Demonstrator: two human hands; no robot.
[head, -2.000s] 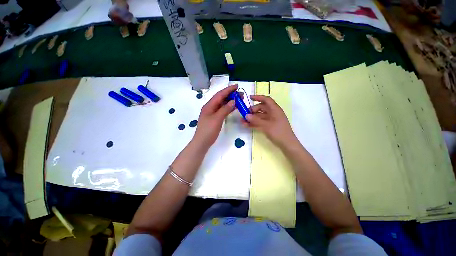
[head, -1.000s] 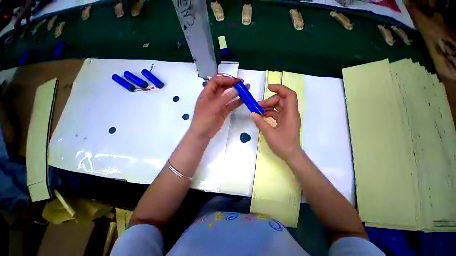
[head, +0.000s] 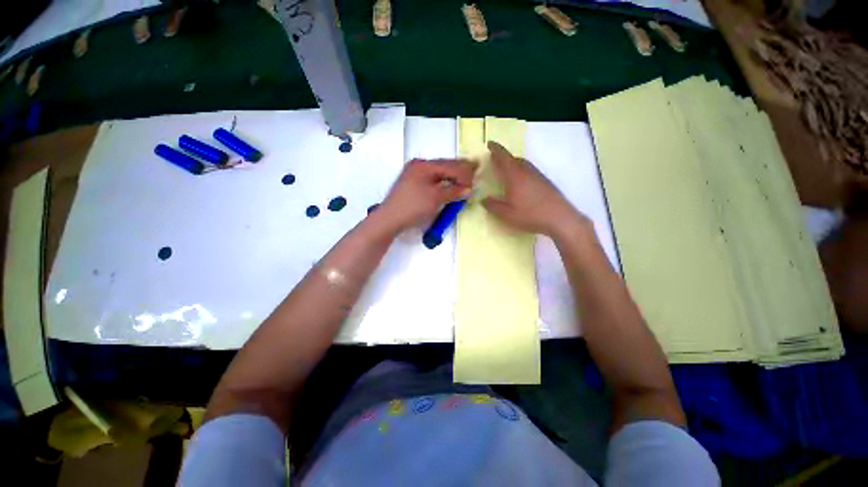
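Observation:
A blue battery pack (head: 444, 224) lies tilted at the left edge of the pale yellow adhesive strip (head: 497, 304), its dark end toward me. My left hand (head: 428, 193) is at its upper end, with bent fingers; whether it grips the pack is unclear. My right hand (head: 523, 193) is over the upper part of the strip, fingers blurred, and what they touch is hidden. Three more blue battery packs (head: 203, 149) with thin leads lie at the upper left of the white sheet (head: 228, 295).
A fanned stack of yellow sheets (head: 666, 238) lies at right, a spare strip (head: 26, 285) at far left. A grey metal post (head: 324, 76) stands at the back. Small dark discs (head: 337, 204) dot the sheet. The green conveyor (head: 419, 76) carries tan workpieces (head: 475, 23).
The blue pack went from being held up between both hands to low beside the strip. My right hand moved over the strip's upper part. The camera view shifted.

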